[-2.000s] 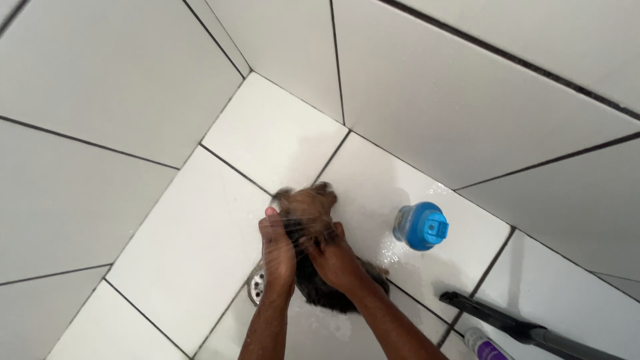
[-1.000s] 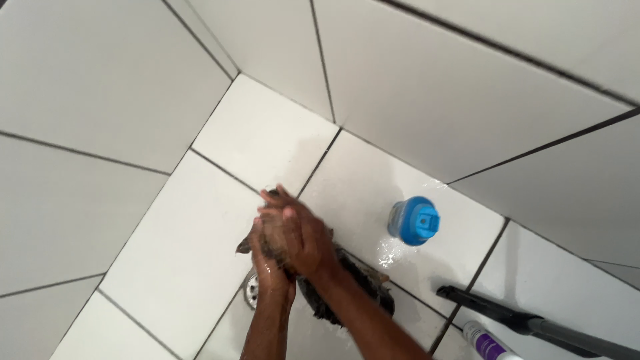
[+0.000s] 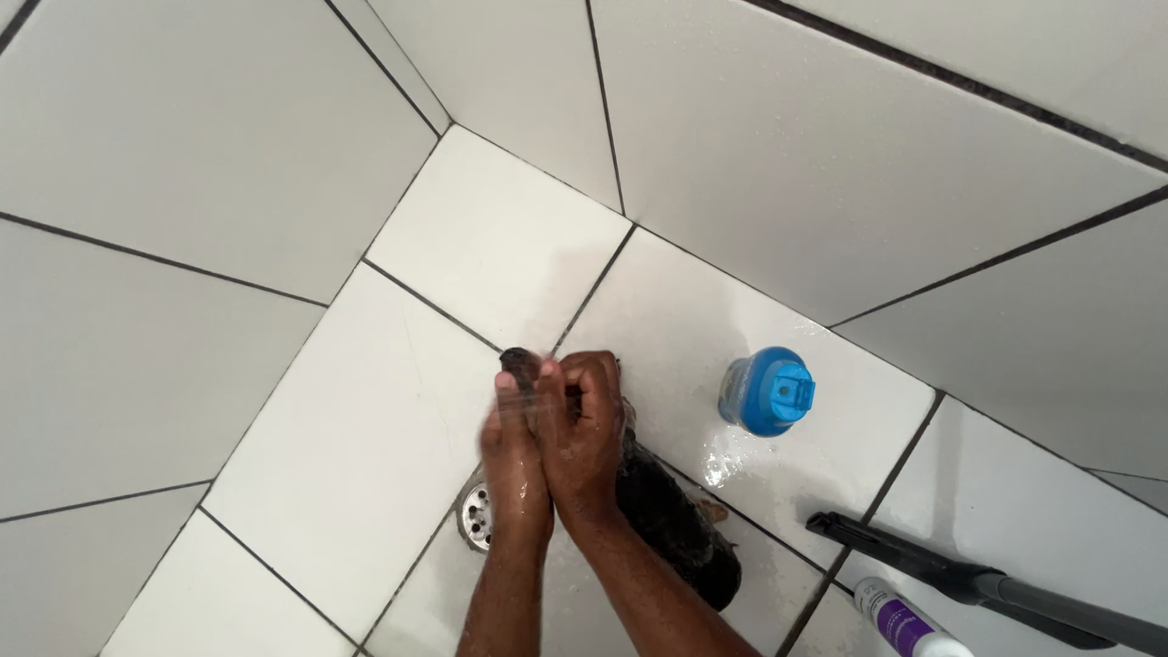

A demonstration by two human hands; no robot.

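Note:
A small wet animal with dark fur point(image 3: 671, 525), its kind not certain, is on the white tiled floor. Its head end lies between my hands, and its dark snout or muzzle point(image 3: 520, 363) shows above my fingertips. My left hand point(image 3: 518, 456) is cupped against one side of the head, wet and a little blurred. Against the other side is my right hand point(image 3: 584, 429), its fingers bent. Thin streaks of water cross the fingers. The dark body stretches down and right behind my right wrist, with a tan paw at its side.
A blue bottle point(image 3: 774, 392) with a flip cap stands to the right. A round metal drain point(image 3: 475, 518) is left of my left wrist. At lower right lie a black squeegee point(image 3: 949, 570) and a white and purple bottle point(image 3: 899, 620). Tiled walls point(image 3: 730, 155) meet the floor.
My right hand lay across my left one second ago; now the two are side by side around the animal's head. The dark snout shows more plainly above the fingers.

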